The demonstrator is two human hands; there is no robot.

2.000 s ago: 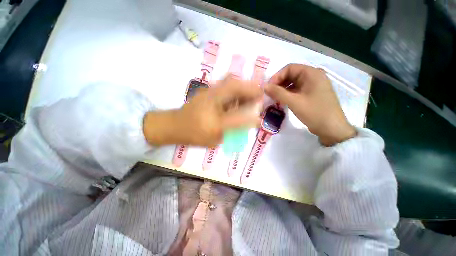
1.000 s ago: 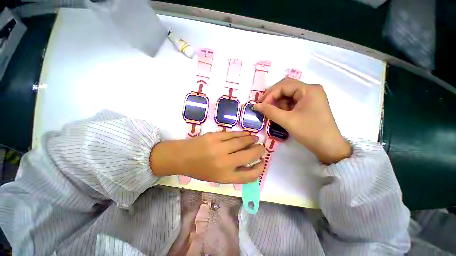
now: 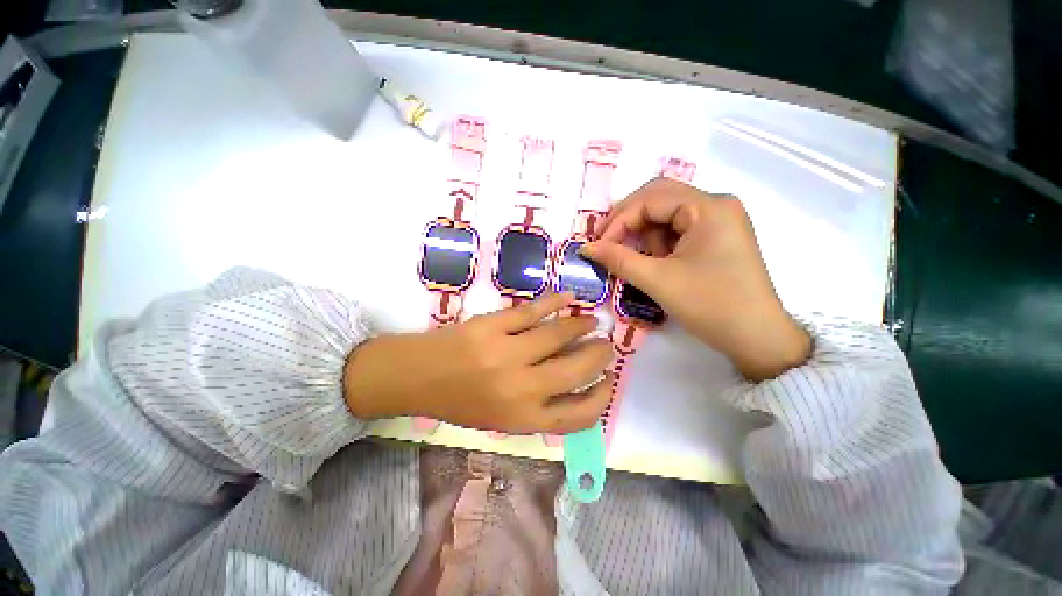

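Several pink smartwatches lie side by side on the white mat, dark screens up. My left hand lies palm down over the lower straps, with the mint-green handled tool between its fingers; the handle sticks out over the mat's near edge and its tip is hidden. Its fingertips are at the lower edge of the third watch. My right hand has thumb and finger pinched at that watch's upper screen corner; whether they hold anything cannot be told. It partly covers the fourth watch.
A translucent white bottle stands at the mat's far left, beside a small white stick with a yellowish band. A clear shiny film lies at the mat's far right. A greyish plastic sheet and a pale box lie beyond the mat.
From the earliest frame, my left hand has come down and toward me with the green tool. My right hand has come down to the third watch. Both hands have barely moved in the last second.
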